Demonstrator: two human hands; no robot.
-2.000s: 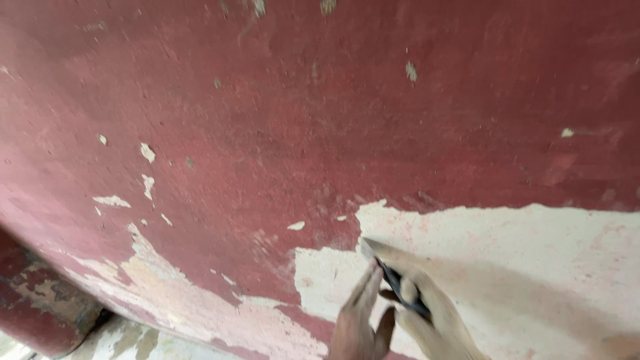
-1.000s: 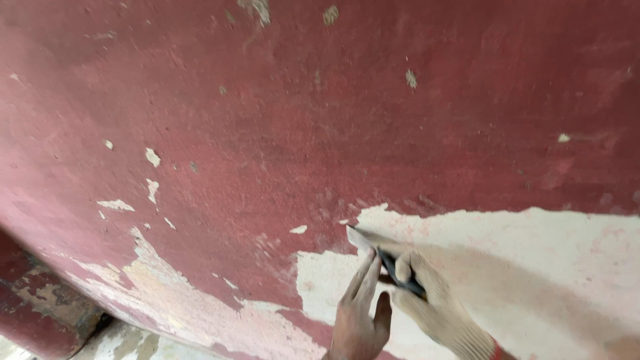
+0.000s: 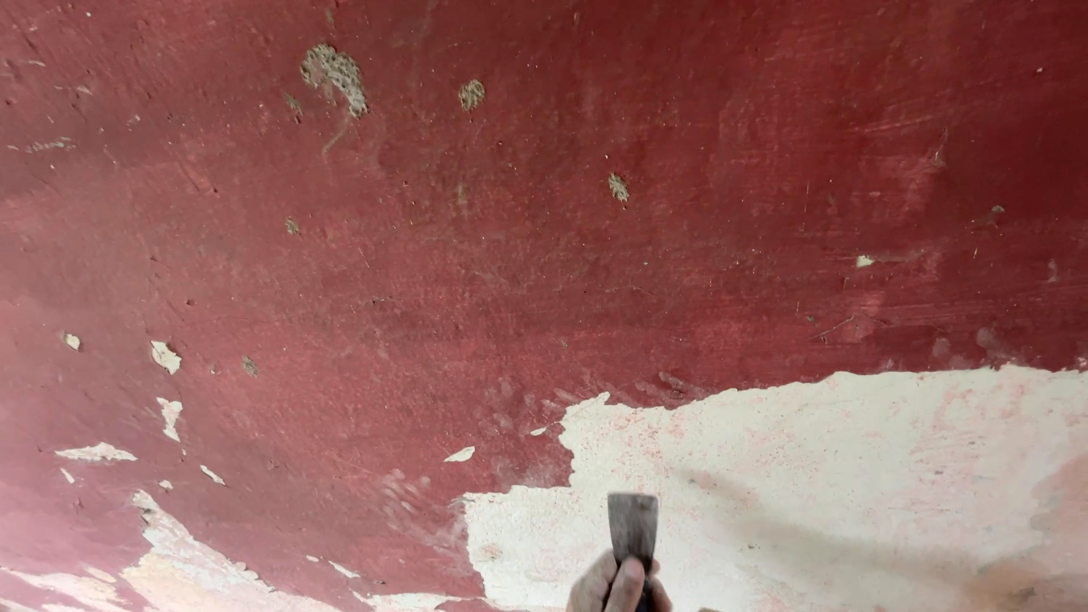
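Note:
At the bottom centre, the bare fingers of my left hand (image 3: 616, 586) are closed round the dark handle of a paint scraper (image 3: 633, 518). The scraper's flat metal blade points up, in front of a pale patch of wall with its paint off. The ragged edge of the red paint (image 3: 518, 408) runs above and left of the blade. Only a small tan sliver, which may be my gloved right hand (image 3: 707, 609), shows at the bottom edge, so its grip is hidden.
Red painted wall (image 3: 510, 255) fills most of the view. Small chips and pits mark it, including a rough grey pit (image 3: 336, 76) at the upper left. A larger peeled strip (image 3: 191, 552) lies at the lower left. A soft shadow falls across the pale patch at right.
The scraper has left the paint edge and passed from my gloved right hand to my bare left hand. My right hand has dropped almost wholly out of view. The view has shifted.

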